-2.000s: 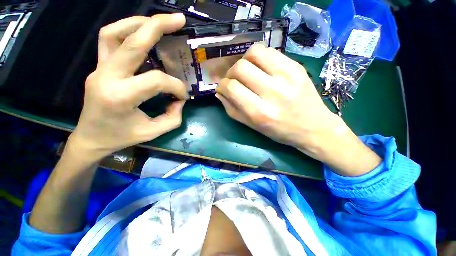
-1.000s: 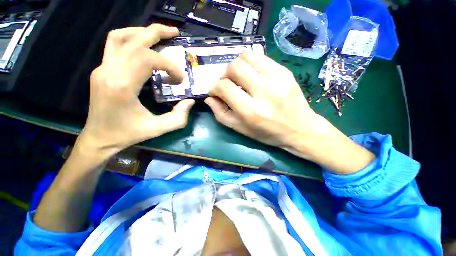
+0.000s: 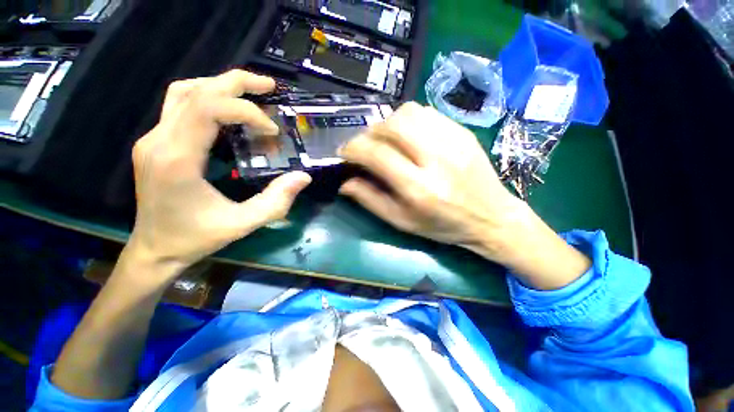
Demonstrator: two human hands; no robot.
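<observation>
An open phone housing with a silver-grey inside and an orange tab is held between my hands, its open side up and its long edge towards me. My left hand grips its left end, thumb at the near edge and fingers over the far side. My right hand lies at its right end, fingertips on the inside near the front edge, thumb just below. Whether a small part is between the right fingertips cannot be seen.
Black foam trays with phone housings lie behind and at the far left. At right are an open bag of black parts, a labelled bag with spilling strips and a blue bin. The green mat's front edge is near me.
The view has shifted, showing more of the trays behind. The housing has tilted somewhat. My right fingers have moved from close over the near edge to slightly more spread.
</observation>
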